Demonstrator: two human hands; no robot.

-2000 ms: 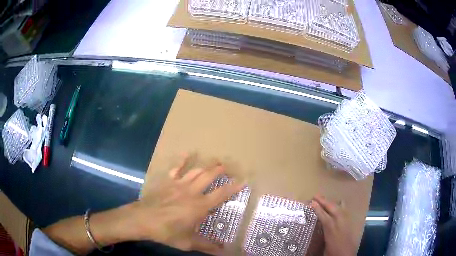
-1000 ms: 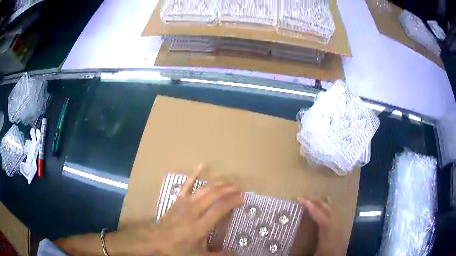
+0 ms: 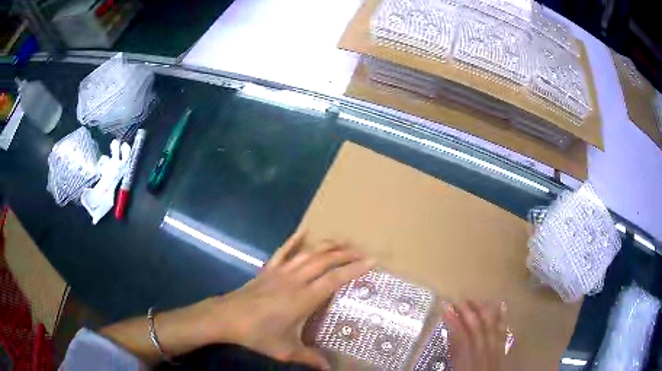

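Note:
A clear lens plate [image 3: 377,319] with round domes lies at the near part of a brown cardboard sheet [image 3: 414,196]. My left hand [image 3: 290,301] holds it from the left, fingers along its far edge and thumb at its near left side. My right hand [image 3: 475,337] is at the right, with its fingers over a second lens plate [image 3: 437,353]. That plate is mostly hidden by the hand and the picture's bottom edge. A crooked pile of lens plates [image 3: 577,243] stands at the sheet's far right corner.
Layered lens-plate blocks [image 3: 493,47] on cardboard stand on the white surface [image 3: 279,47]. At left are two plate piles [image 3: 116,94], [image 3: 72,167], a white glove or cloth [image 3: 107,181], a red-and-white marker [image 3: 131,174], a green pen-like tool [image 3: 169,152] and a bottle [image 3: 40,105]. A plastic bundle [image 3: 630,333] lies right.
The view has turned left, so the bench things sit further right. The plates near my hands have shifted and changed appearance. Both hands remain at the near part of the cardboard.

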